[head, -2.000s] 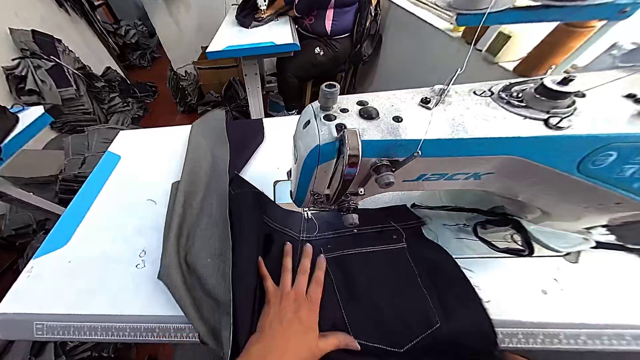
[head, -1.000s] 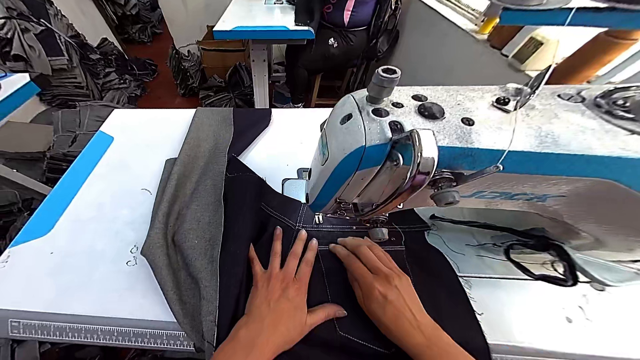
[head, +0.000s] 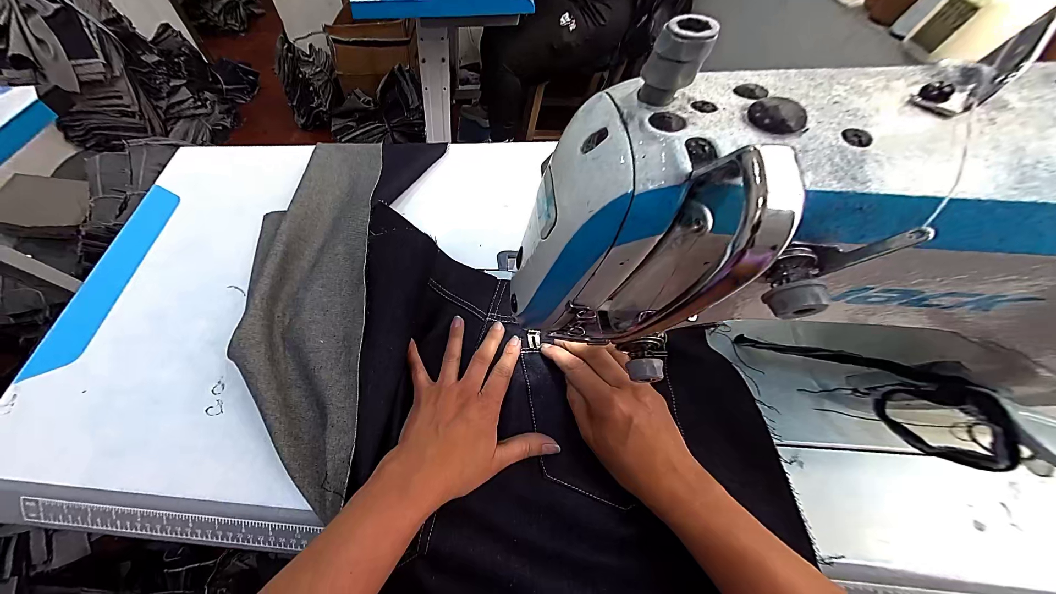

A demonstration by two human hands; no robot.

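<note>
Dark denim trouser panels [head: 495,528] with pale topstitching and a patch pocket lie under the head of a Jack sewing machine [head: 594,190]. Spread flat on the denim, left of the presser foot [head: 534,339], is my left hand [head: 462,412], fingers apart and thumb out over the pocket. My right hand [head: 615,404] rests on the pocket just right of the foot, its fingertips close to it and partly under the machine head. Whether it pinches the cloth cannot be told. The grey reverse side of the denim [head: 309,330] is folded over at the left.
A ruler strip [head: 165,521] runs along the white table's front edge. Black cord and loose threads [head: 949,396] lie on the machine bed at right. Bundles of dark cloth [head: 124,91] are heaped on the left. Beyond the table, a person in dark clothes [head: 536,74] sits at another table.
My right hand, absent two seconds ago, came onto the denim and has since moved in to the presser foot. My left hand stays spread on the cloth. The view has moved closer.
</note>
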